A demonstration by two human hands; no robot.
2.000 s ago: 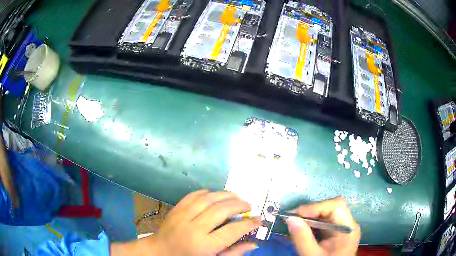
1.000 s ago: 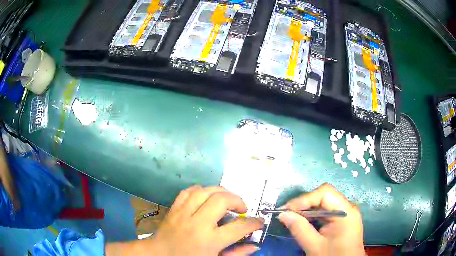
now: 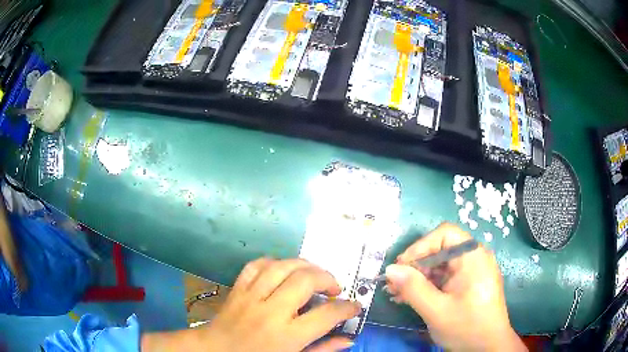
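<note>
A phone assembly (image 3: 351, 220) lies on the green bench in front of me, its upper part washed out by glare. My bare left hand (image 3: 279, 306) holds its lower left side, fingers over the lower end. My bare right hand (image 3: 454, 282) grips dark metal tweezers (image 3: 446, 255), their tip over the lower right part of the phone near a small dark round spot. Whether the tip holds anything cannot be told.
A black foam tray (image 3: 289, 122) with several phone assemblies spans the back. White bits (image 3: 490, 203) lie beside a round speckled dish (image 3: 551, 201) at right. A cream cup (image 3: 49, 102) stands at left. Another tray is at the right edge; a person's blue sleeve (image 3: 41, 261) is at left.
The right hand has risen slightly and the tweezers have turned from nearly level to a steeper slant. The left hand stays on the phone. The whole view has shifted slightly.
</note>
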